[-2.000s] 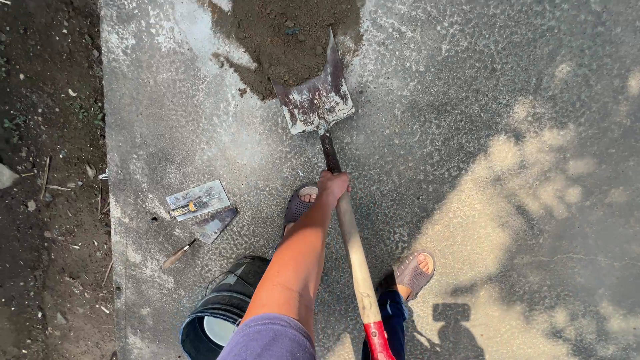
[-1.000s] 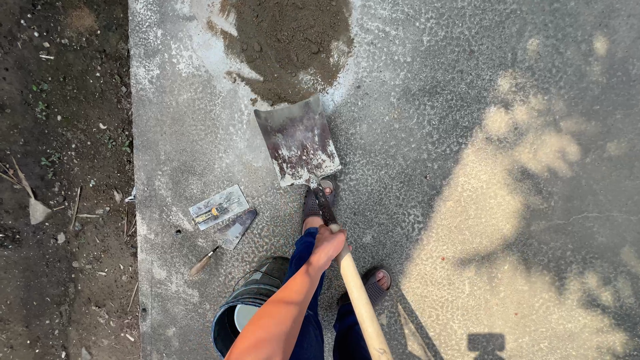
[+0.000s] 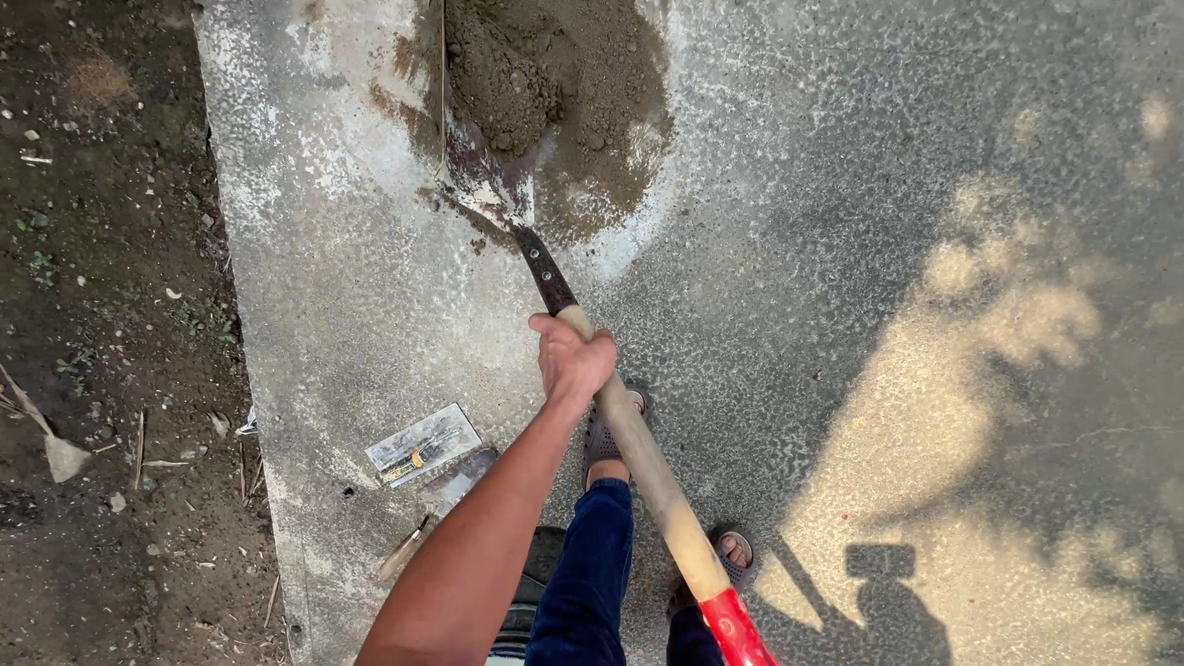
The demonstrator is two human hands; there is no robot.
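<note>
My left hand (image 3: 575,363) grips the wooden shaft of a shovel (image 3: 647,462) just behind its dark riveted socket. The shovel's stained metal blade (image 3: 490,180) is pushed into the near left part of a pile of damp sand or mortar mix (image 3: 592,83), and some of the mix lies on it. The shaft slants down to the right and ends in a red grip part (image 3: 735,629) at the bottom edge. My right hand is out of view.
A flat finishing trowel (image 3: 425,444) and a pointed trowel (image 3: 458,476) lie on the concrete slab (image 3: 324,324) left of my feet. A dark bucket (image 3: 536,573) stands partly behind my arm and leg. Bare soil (image 3: 102,324) borders the slab on the left.
The shovel blade has moved from bare concrete at the near edge of the pile forward and left into the mix. My left hand has stayed on the shaft.
</note>
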